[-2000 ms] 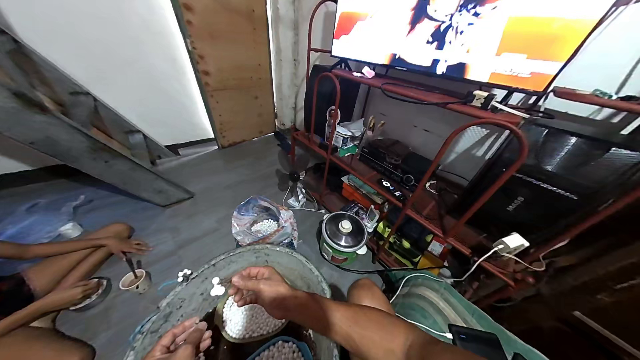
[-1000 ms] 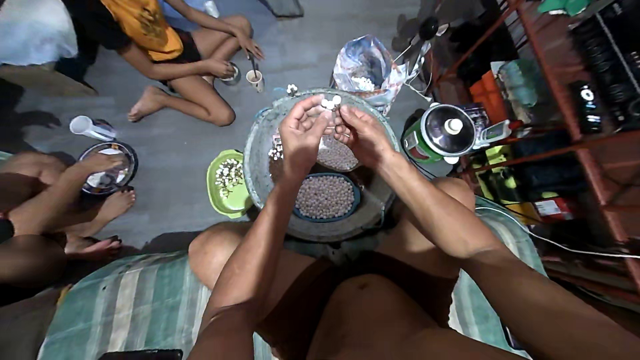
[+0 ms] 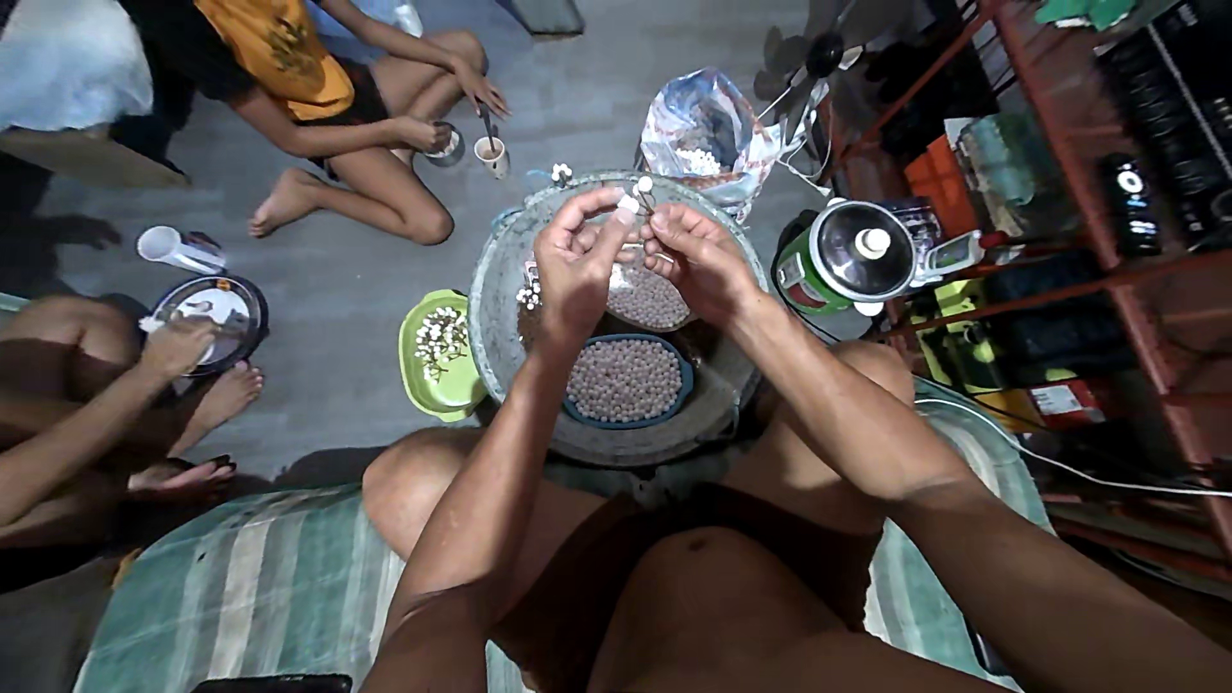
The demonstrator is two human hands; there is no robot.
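Note:
My left hand (image 3: 582, 245) pinches a small white bead-like piece (image 3: 628, 204) between thumb and fingertips. Close beside it, my right hand (image 3: 698, 255) holds thin stems carrying a white ball (image 3: 644, 183). Both hands are above a round grey tub (image 3: 500, 289). Under them, a blue oval basket (image 3: 689, 380) of pale round beads (image 3: 624, 380) and a second container of similar beads (image 3: 650, 296) sit on the tub; my hands partly cover the second. White-tipped stems lie near the tub's left side. More white-tipped pieces (image 3: 441, 337) fill a green tray (image 3: 414, 380) to the left.
A plastic bag (image 3: 717, 120) with white pieces stands beyond the tub. A rice cooker (image 3: 857, 252) and a red metal rack (image 3: 1059, 125) are at right. Two people sit at left, near a cup (image 3: 491, 152), a white mug (image 3: 168, 245) and a round plate (image 3: 252, 322).
The view has swung down and left since the oldest frame. My hands, apart in that frame, are now close together over the tub. Since one second ago they have moved little.

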